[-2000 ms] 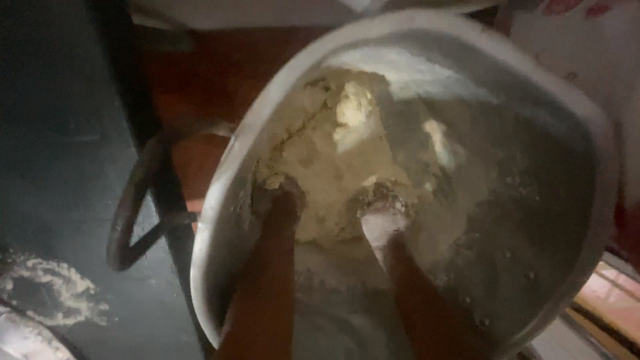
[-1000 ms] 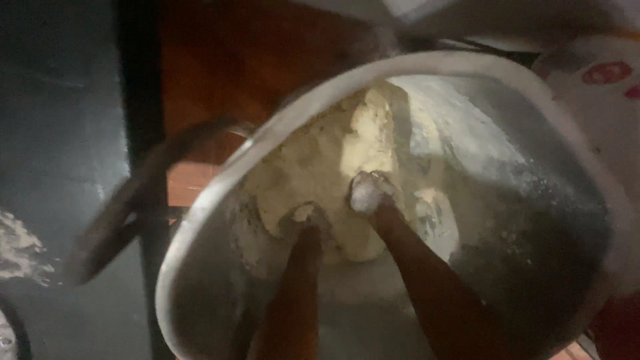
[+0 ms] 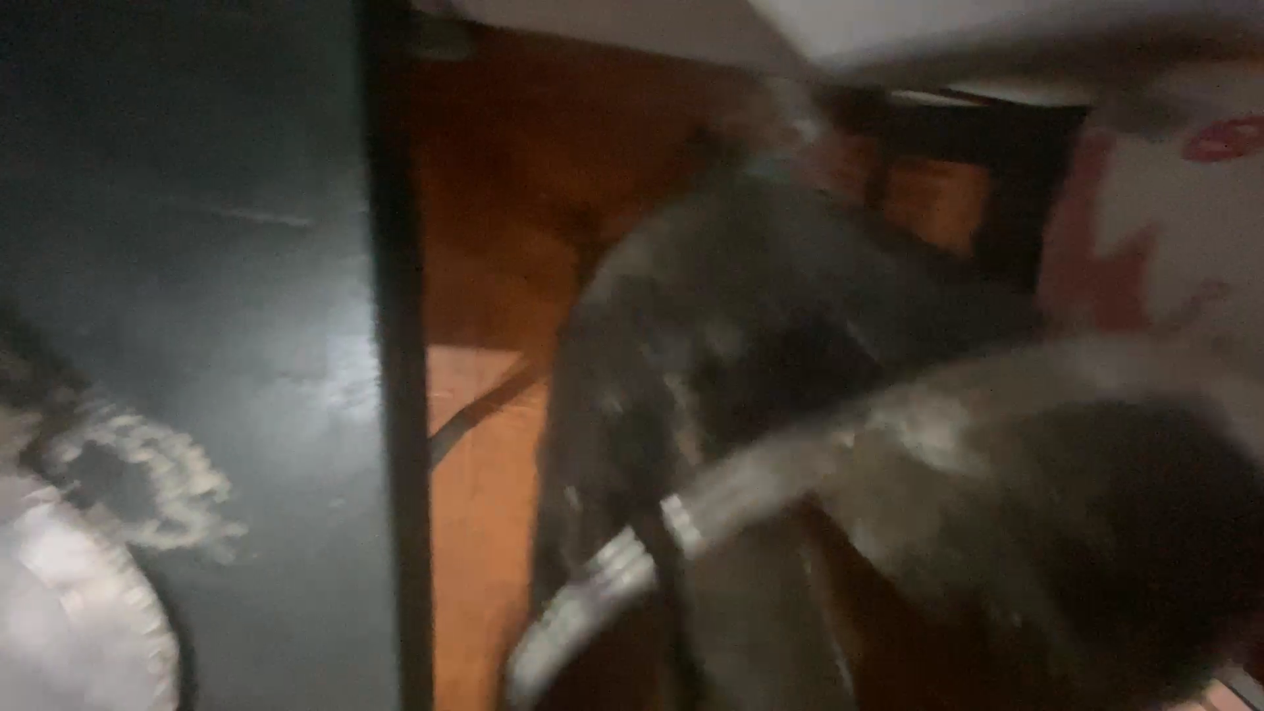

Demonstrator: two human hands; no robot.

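Note:
A large metal pot, strongly blurred, leans with its pale rim (image 3: 736, 489) running up to the right. Its dark outer wall (image 3: 691, 296) faces up beyond the rim. Inside, the grey-brown wall (image 3: 987, 513) shows, with a whitish smear near the rim. Brown shapes at the bottom, below the rim, look like my forearms. Neither of my hands can be made out, so what they hold or touch is unclear. A dark narrow strip crosses the rim; I cannot tell what it is.
A dark tabletop (image 3: 267, 395) on the left bears a patch of whitish powder or crumbs (image 3: 168, 484). A pale round object (image 3: 69, 602) sits at its lower left corner. Reddish-brown floor (image 3: 494, 197) lies beyond it. White cloth with red marks (image 3: 1175, 217) hangs at the right.
The pot has tipped, and its outer wall now shows where its inside was seen. My hands, earlier in the pale dough-like mass, are no longer distinct. That mass is out of sight.

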